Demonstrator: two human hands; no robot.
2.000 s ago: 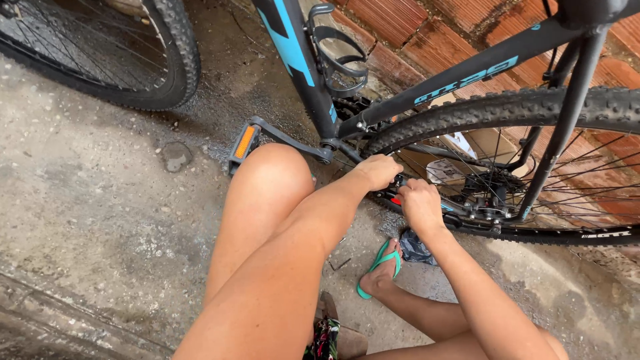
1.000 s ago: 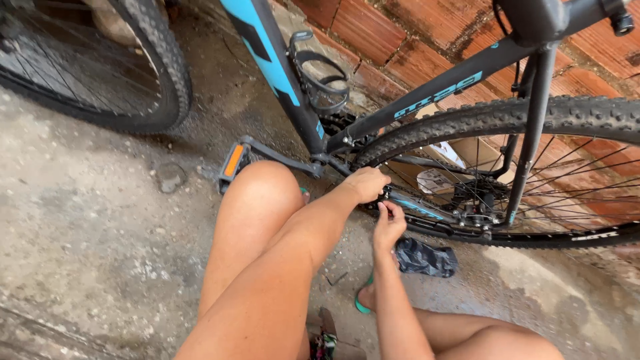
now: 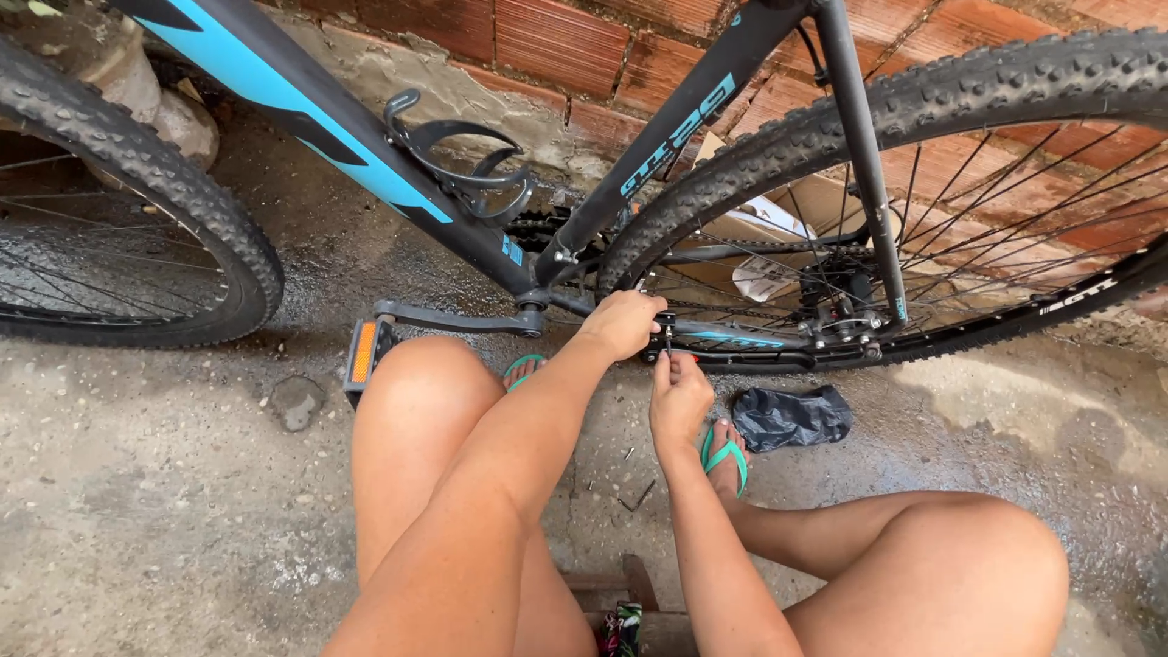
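A black and blue bicycle frame [image 3: 310,123] leans by a brick wall. My left hand [image 3: 623,324] is closed around a small black part [image 3: 669,325] at the chainstay [image 3: 730,336], just behind the crank arm [image 3: 456,318]. Just below it, the fingertips of my right hand [image 3: 682,388] pinch a thin dark piece, too small to name, against the underside of that part. A bit of red shows beside these fingers. The rear wheel's knobby tyre [image 3: 757,141] rises behind both hands. My left palm and the inner side of the black part are hidden.
The front tyre [image 3: 228,265] stands at the left, and a pedal with an orange reflector [image 3: 364,352] juts out beside my knee. On the concrete lie a black plastic bag [image 3: 792,418], a hex key [image 3: 638,495] and small metal pieces [image 3: 629,453]. Cardboard [image 3: 812,205] lies behind the wheel.
My right hand has moved from beside the black part to below it, its fingertips still at the part. My left hand stays at the chainstay.
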